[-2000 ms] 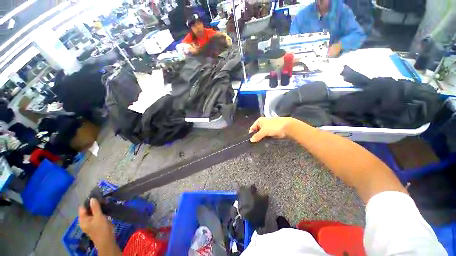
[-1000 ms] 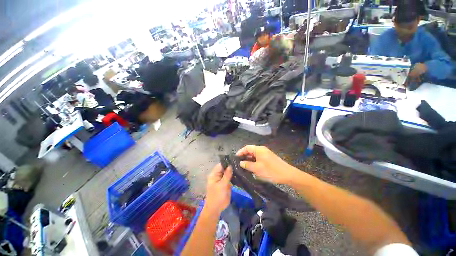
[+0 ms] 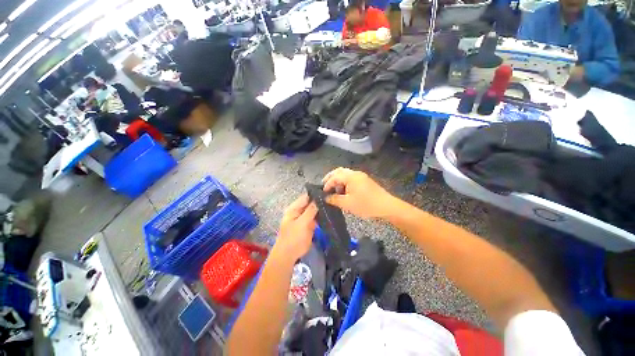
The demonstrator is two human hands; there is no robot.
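A dark grey waistband strip hangs limp from my hands over a blue crate. My left hand grips its upper end from the left. My right hand pinches the same end from the right, close beside my left hand. The lower part of the strip hangs down towards dark cloth at the crate's edge. The blue crate below holds dark pieces and a clear plastic bag with red print. My left forearm hides part of the crate.
A slatted blue crate with dark pieces and a red plastic stool stand on the floor to the left. A sewing machine is at the lower left. A white tub of grey garments is at the right. Two people sit behind.
Two seconds ago the strip was stretched between my spread hands. My hands then came together at one end. Since one second ago they have risen slightly, and the strip hangs more steeply.
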